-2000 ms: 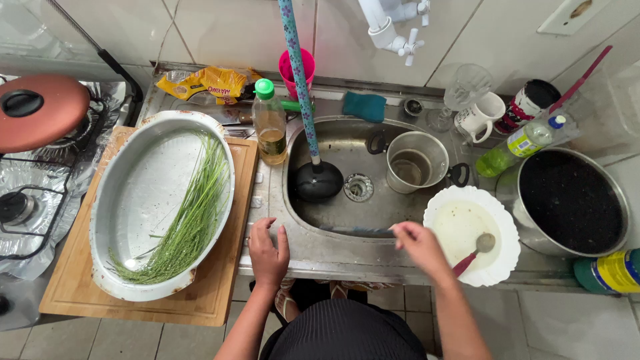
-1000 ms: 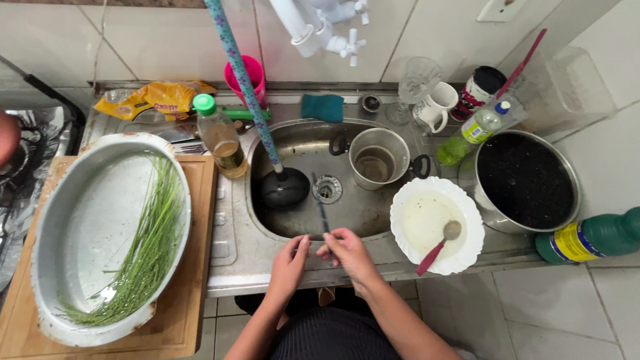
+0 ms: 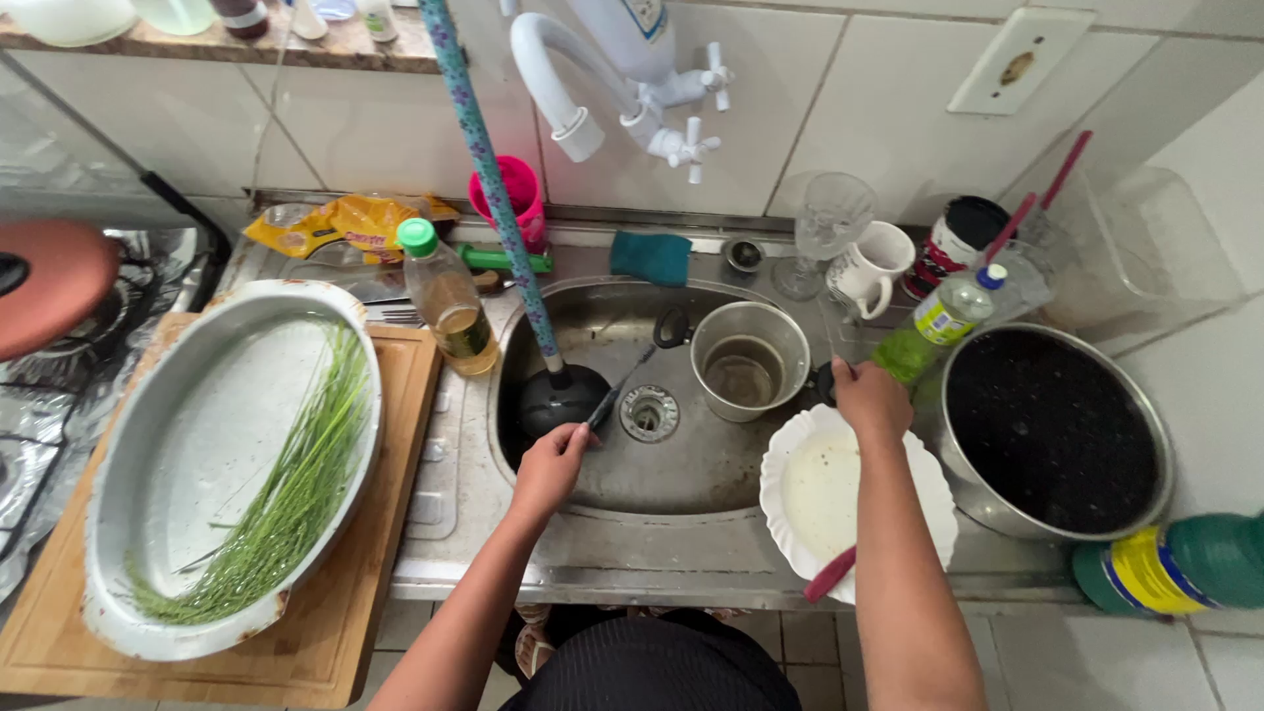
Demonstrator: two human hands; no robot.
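Observation:
My left hand (image 3: 551,466) holds a thin dark brush-like tool (image 3: 622,380), its slim tip pointing up and right over the sink (image 3: 681,479). At the right side of the sink, my right hand (image 3: 871,400) is at the black handle of a metal pot (image 3: 750,346) that holds cloudy liquid; whether the fingers grip the handle cannot be told. Below my right forearm lies a white scalloped plate (image 3: 805,474) with pale liquid and a red-handled spoon (image 3: 831,573). A black rubber plunger (image 3: 558,400) with a blue patterned stick stands in the sink, left of the drain (image 3: 649,413).
An enamel basin (image 3: 232,415) with long green blades rests on a wooden board (image 3: 395,395) at left. A green-capped bottle (image 3: 459,321), a teal sponge (image 3: 652,259), a mug (image 3: 874,262) and a glass goblet (image 3: 829,217) stand around the sink. A large pot of dark contents (image 3: 1057,430) is at right.
My hands were together at the sink's front edge with the thin dark tool; now my left hand has it and my right hand has moved right to the pot's handle.

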